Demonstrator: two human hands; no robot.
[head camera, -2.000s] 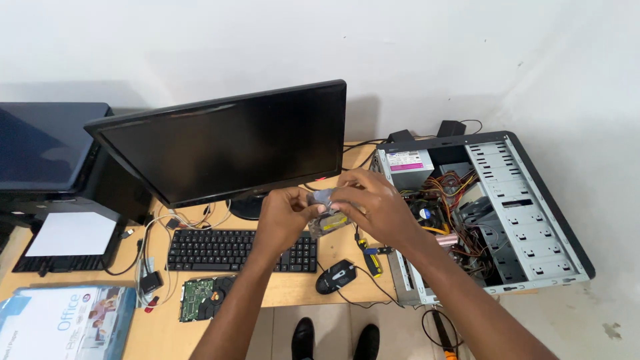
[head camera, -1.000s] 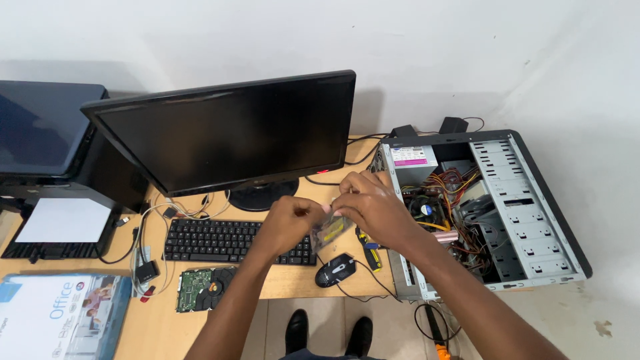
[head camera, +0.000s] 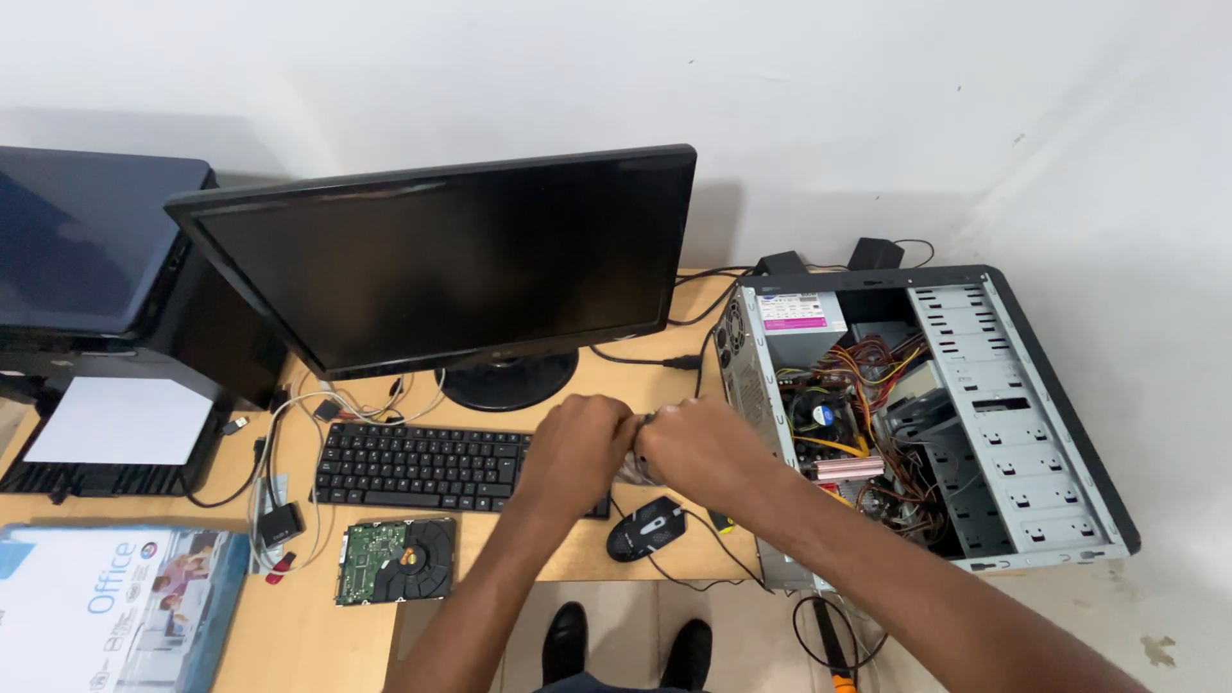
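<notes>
My left hand (head camera: 576, 450) and my right hand (head camera: 701, 450) meet above the desk's front part, fingers curled around a small clear plastic bag (head camera: 635, 470) that is mostly hidden by them. What the bag holds cannot be made out. Under and left of my left hand lies a black keyboard (head camera: 423, 469). A black computer mouse (head camera: 647, 529) is just below my hands. Right of my right hand an opened desktop computer case (head camera: 1001, 433) lies on its side, with its power supply (head camera: 801, 322), CPU fan (head camera: 821, 415) and bundled wires showing.
A black monitor (head camera: 452, 260) stands behind the keyboard. A bare hard drive (head camera: 397, 561), circuit board up, rests at the desk's front edge. Left are a printer (head camera: 87, 250), a paper pack (head camera: 115, 606) and tangled cables (head camera: 279, 481). An orange-handled tool (head camera: 835, 645) is below the case.
My hands have turned from pinching the small plastic bag with the fingertips to closed fists around it, and the bag is now more covered. The view has tilted upward.
</notes>
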